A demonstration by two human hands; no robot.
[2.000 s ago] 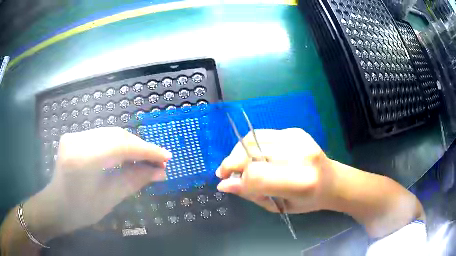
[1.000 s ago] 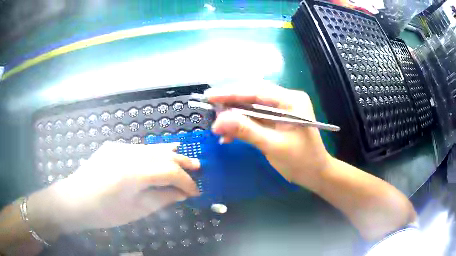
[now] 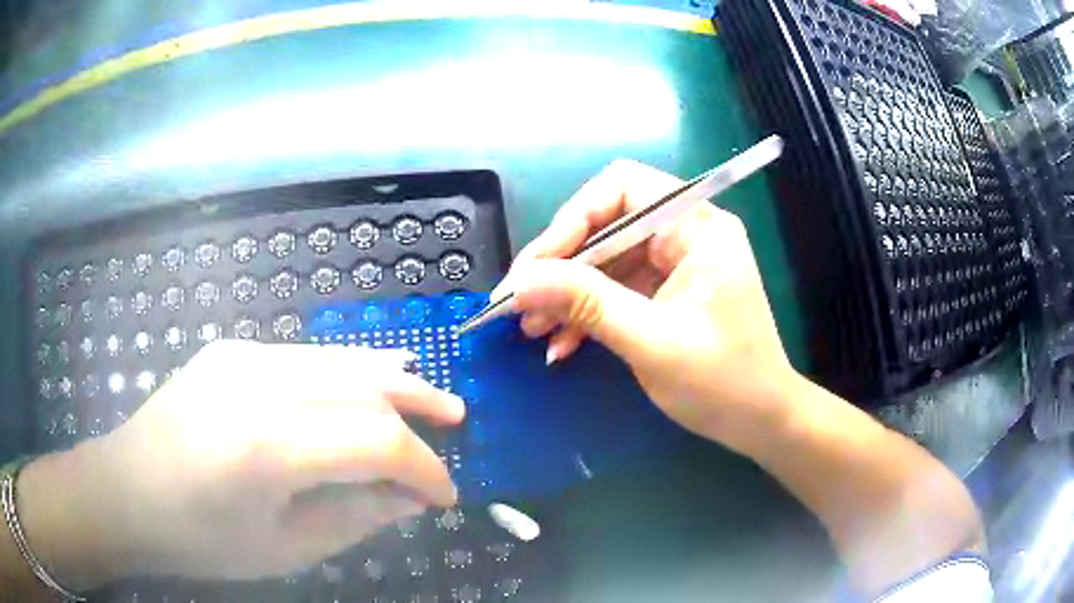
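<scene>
My right hand (image 3: 660, 295) holds silver tweezers (image 3: 695, 203), tips pointing down-left at the upper right of a grid of tiny whitish pads (image 3: 438, 343). Whether the tips grip a pad is too small to tell. The pads are on a translucent blue sheet (image 3: 554, 412), lying over a black tray (image 3: 504, 224) of round silver-ringed parts. My left hand (image 3: 283, 436) lies over the sheet's left part and the tray, fingers partly spread. A small dark spot shows at one left fingertip; I cannot tell if it is held. The left palm is hidden.
A short whitish cylinder (image 3: 515, 521) lies at the sheet's lower edge. Stacked black trays (image 3: 813, 236) stand at the right, with clear plastic packaging (image 3: 1054, 177) beyond. A yellow line (image 3: 353, 17) crosses the green surface at the back.
The tweezers have turned from pointing away, with their tips now down at the pads. My left fingers have spread over the sheet. The whitish cylinder has moved from the tray's lower left to the sheet's edge.
</scene>
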